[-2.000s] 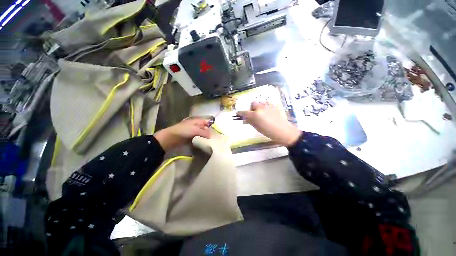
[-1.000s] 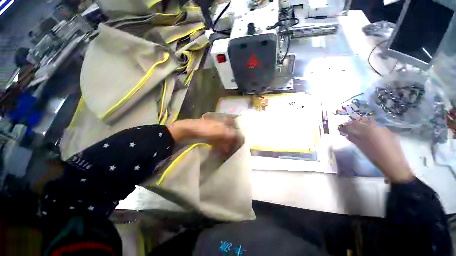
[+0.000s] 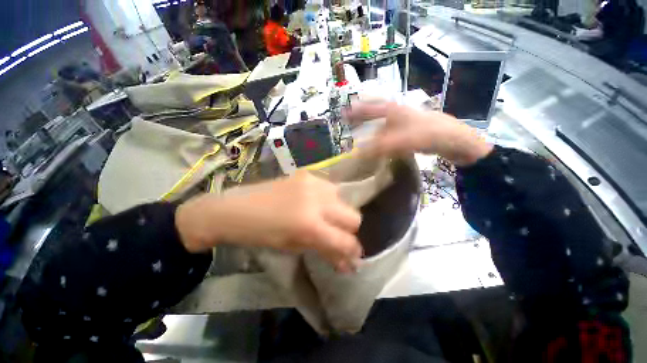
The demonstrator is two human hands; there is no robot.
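Observation:
The beige bag body (image 3: pixel 342 289) stands lifted before me, its dark inside opening to the right. A yellow strip (image 3: pixel 333 162) runs along its far edge. My left hand (image 3: pixel 284 216) lies across its near side, with the fingers closed on the rim. My right hand (image 3: pixel 422 133) is blurred at the far upper edge, fingers stretched left; whether it grips the cloth cannot be told. The machine head (image 3: pixel 309 144), with a dark cover and red logo, is behind the bag. The bag hides the work plate.
A pile of beige pieces with yellow edges (image 3: pixel 145 159) lies at left. A control screen (image 3: pixel 471 88) stands beyond my right hand. Small dark metal pieces (image 3: pixel 441 186) lie on the white table at right. A person in orange (image 3: pixel 278 34) is in the background.
The view has tilted up to show more of the room. The bag has been raised and opened in front of the machine. My right hand has moved from the metal pieces to the bag's far edge.

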